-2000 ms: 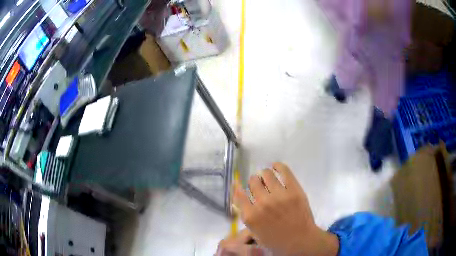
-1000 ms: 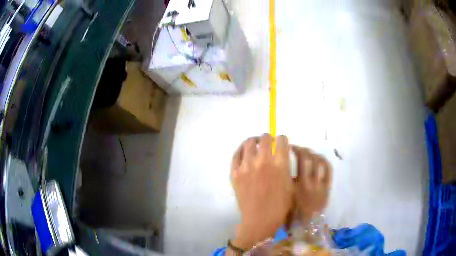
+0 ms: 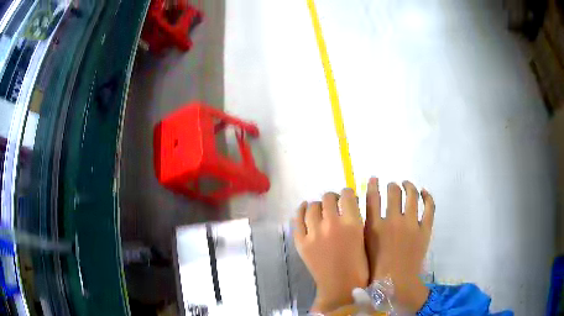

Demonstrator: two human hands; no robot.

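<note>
My left hand and my right hand are side by side at the bottom centre, backs up and fingers pointing forward. The fingers of my right hand are spread a little; those of my left hand are closer together and bent. The palms are hidden, so a grip cannot be made out. Crinkly clear plastic with some yellow-orange shows at the wrists, cut off by the bottom edge. A blue sleeve shows at my right wrist.
A red stool stands left of the yellow floor line, with another red stool beyond. A green-topped assembly line runs along the left. White and grey boxy equipment is at lower left. Brown cartons and a blue edge are at right.
The view has moved along the aisle; the dark table, white box and person in pink are gone, and red stools have appeared. My hands have come side by side, with fingers more extended.
</note>
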